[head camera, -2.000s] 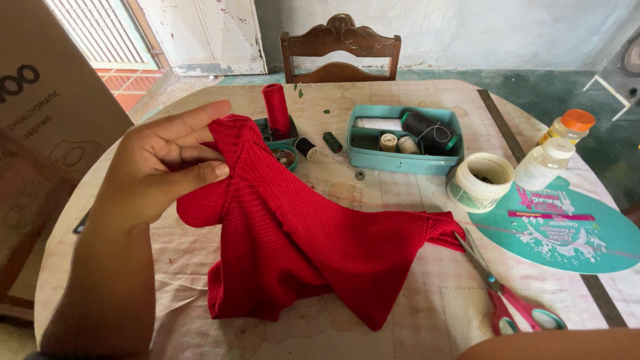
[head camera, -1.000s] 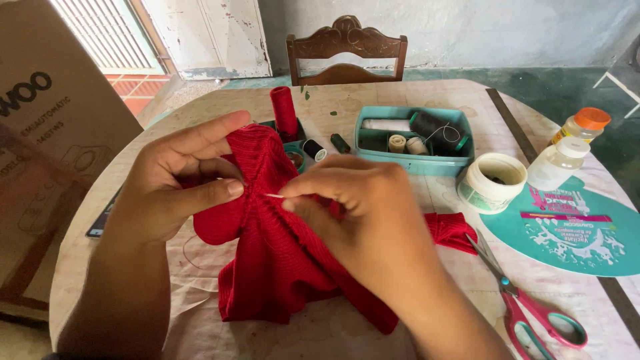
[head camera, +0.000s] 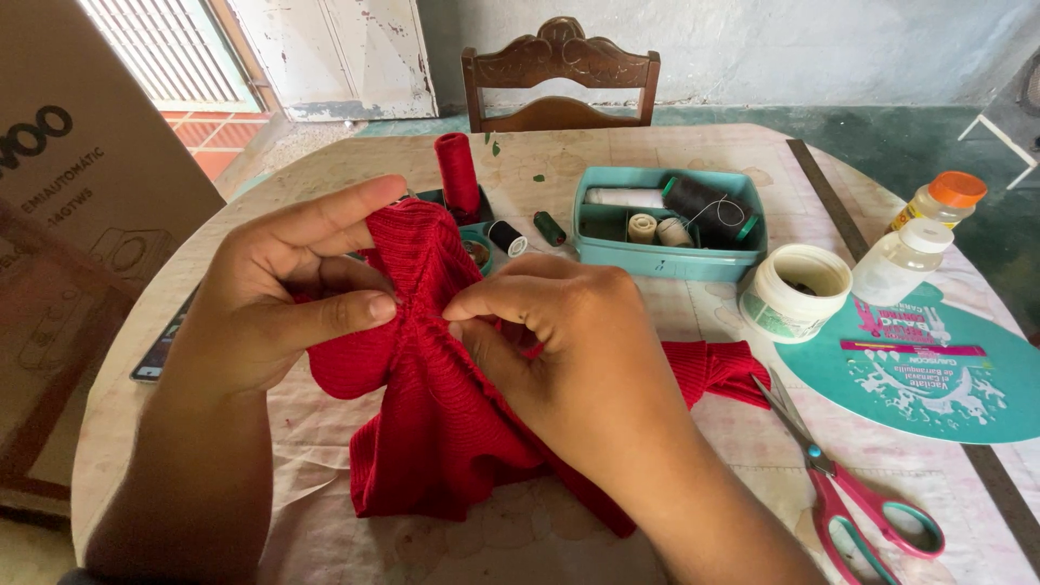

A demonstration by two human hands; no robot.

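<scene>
A red ribbed knit garment (head camera: 455,431) is lifted at its gathered seam, its lower part resting on the cloth-covered table. My left hand (head camera: 301,292) pinches the seam between thumb and fingers, index finger stretched along the upper edge. Thumb and forefinger of my right hand (head camera: 561,341) close together at the seam from the other side; whether a needle sits between them cannot be made out. Beyond the garment stand a red thread cone (head camera: 458,175), a black thread spool (head camera: 508,238) and a dark green spool (head camera: 550,229). Pink-handled scissors (head camera: 845,479) lie open at the right.
A teal sewing box (head camera: 670,264) holds thread spools. To its right are a white tub (head camera: 796,292), two bottles, a teal round mat (head camera: 902,382) and a long metal ruler (head camera: 825,199). A phone (head camera: 162,349) lies left, beside a cardboard box (head camera: 73,203); a wooden chair (head camera: 561,73) stands behind.
My right hand, low at the frame's edge two seconds ago, has come up to the seam. One second ago it held a thin needle-like thing there. My left hand keeps its hold.
</scene>
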